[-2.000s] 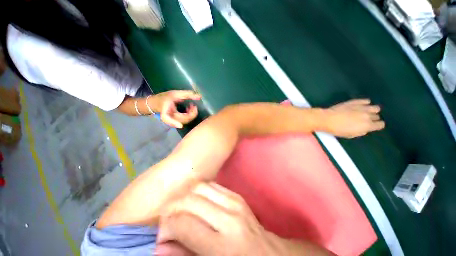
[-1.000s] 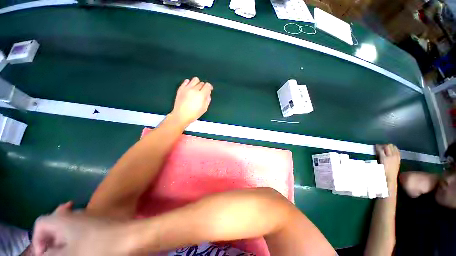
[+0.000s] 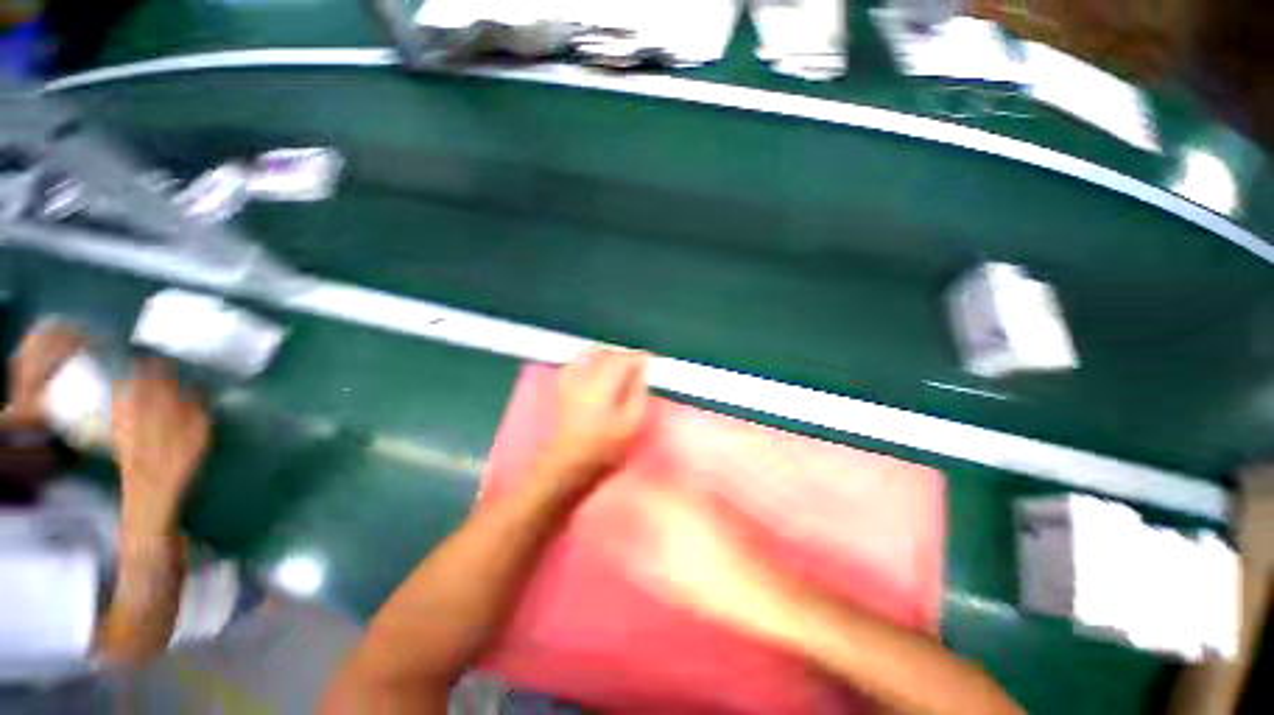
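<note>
My left hand (image 3: 604,402) is over the upper left edge of the pink-red foam mat (image 3: 880,524), by the pale conveyor rail (image 3: 782,402). Its fingers look curled; whether it holds anything cannot be told. My right hand (image 3: 678,538) is over the middle of the mat, strongly blurred, so its fingers cannot be made out. White cartons (image 3: 1009,321) stand close together on the green conveyor belt (image 3: 657,266) at the right. White cartons with purple prints (image 3: 294,173) lie on the belt at the far left, blurred.
A neighbour's hands (image 3: 158,426) hold a white piece at the left, near a white carton (image 3: 210,333). A grey metal frame (image 3: 126,175) crosses the belt's left end. A row of white cartons (image 3: 1153,580) is on the near worktop at right. White stacks (image 3: 629,25) lie beyond the belt.
The view has swung left. My right hand has come back from the far left to over the mat. My left hand has drawn back from the belt to the rail and mat edge.
</note>
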